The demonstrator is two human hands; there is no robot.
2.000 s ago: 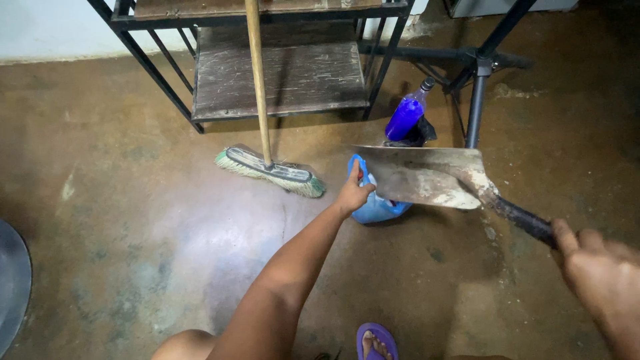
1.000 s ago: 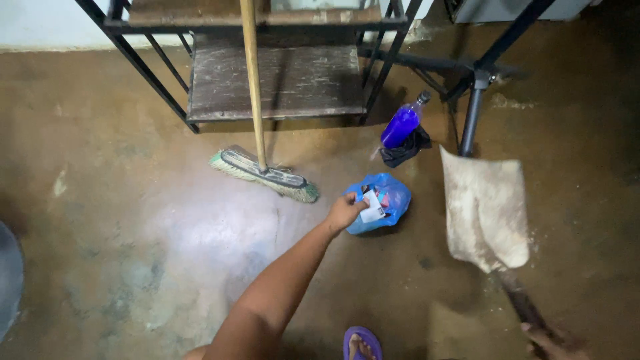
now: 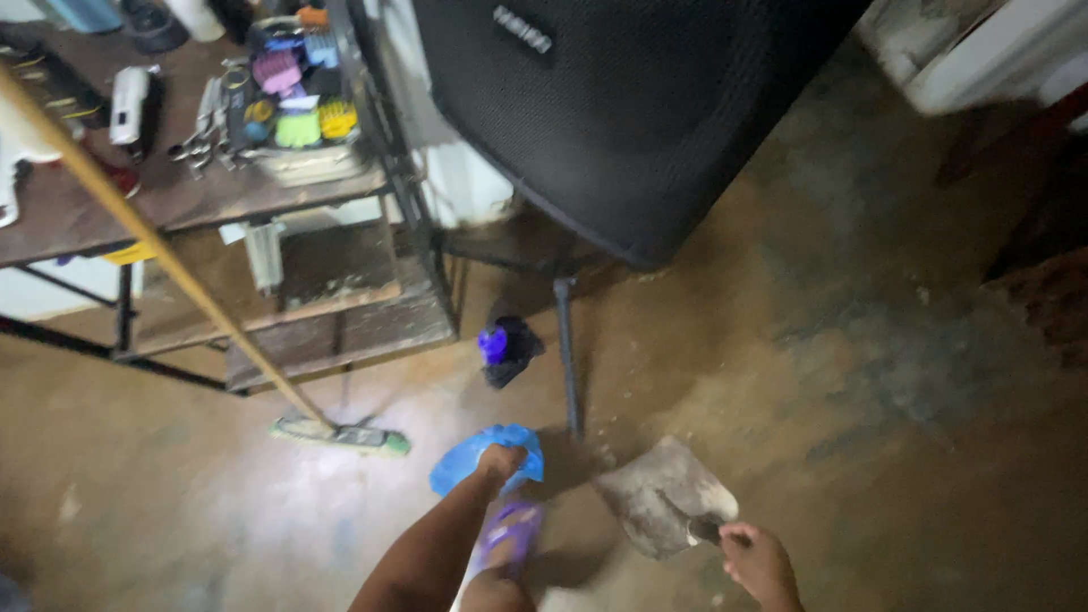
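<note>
My left hand grips the rim of a blue plastic bag low over the floor, just above my foot in a purple sandal. In my right hand is the short dark handle of a worn metal shovel, whose blade lies low to the right of the bag. A push broom with a long wooden handle leans up to the left of the bag. Beyond the bag, a purple-blue bottle stands by a black plastic bag. The view is somewhat blurred.
A metal-framed shelf at the left holds hair clippers, scissors and colourful clipper guards. A large black loudspeaker stands ahead on a stand, whose leg reaches the floor near the bags.
The view has swung upward and right, bringing the loudspeaker and shelf top into sight. My right hand now holds the shovel close to its blade. My left hand remains at the blue bag.
</note>
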